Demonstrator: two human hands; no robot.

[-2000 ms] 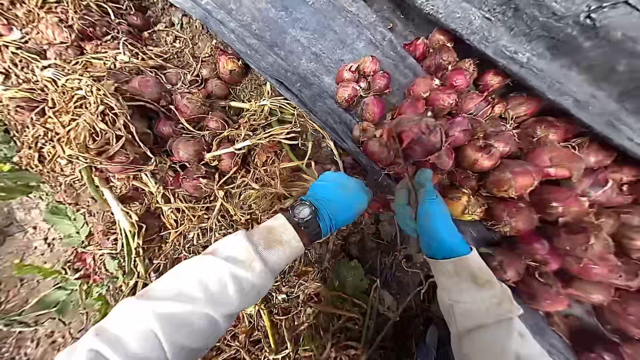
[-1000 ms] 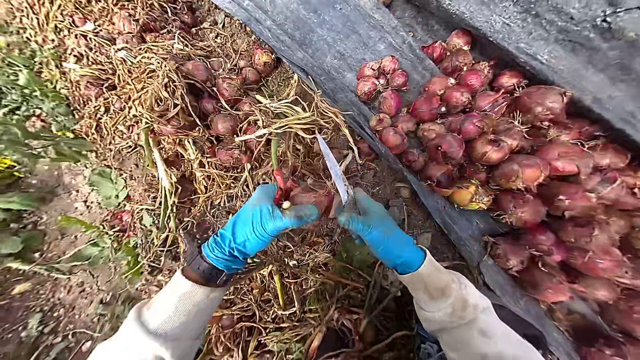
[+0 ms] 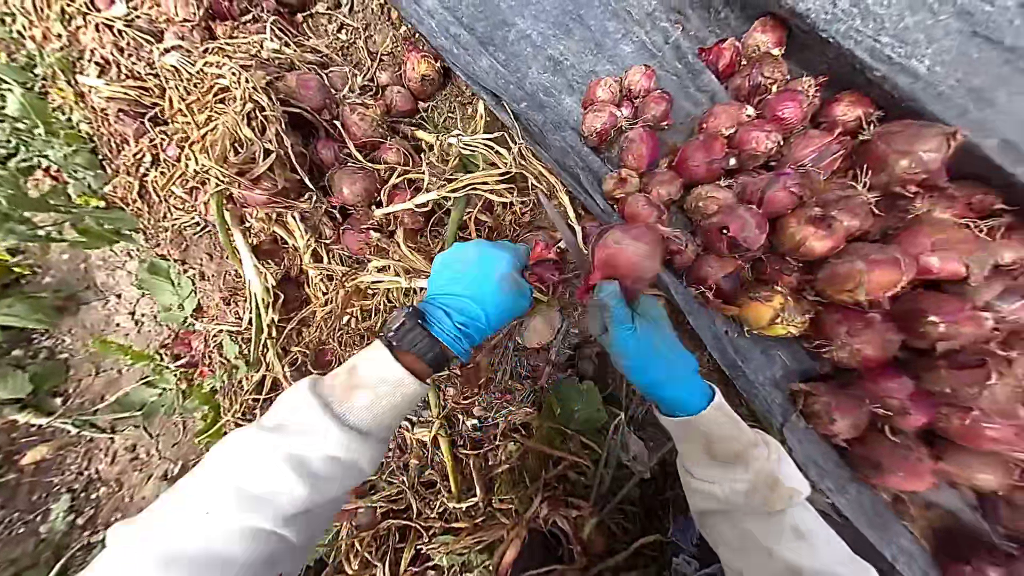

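Observation:
My left hand (image 3: 480, 296), in a blue glove with a black watch at the wrist, is closed around the dry tops of an onion plant; red skin shows at its fingers. To its right, my right hand (image 3: 640, 336), also gloved in blue, holds a knife, its blade (image 3: 562, 228) pointing up and left. A red onion (image 3: 628, 254) is at the fingertips of my right hand, slightly blurred, beside the blade. The handle is hidden in my palm. Beyond it, many trimmed red onions (image 3: 732, 230) lie heaped on a grey sheet (image 3: 512, 64).
Untrimmed red onions (image 3: 354, 186) with tangled dry tops (image 3: 240, 120) cover the ground at the left. Green weeds (image 3: 168, 288) grow at the far left. A raised fold of the grey sheet (image 3: 920, 56) runs behind the heap. Dry stalks lie below my hands.
One second ago both hands were close together around an onion, with the knife upright. Now they are farther apart, and an onion is at my right hand by the sheet's edge.

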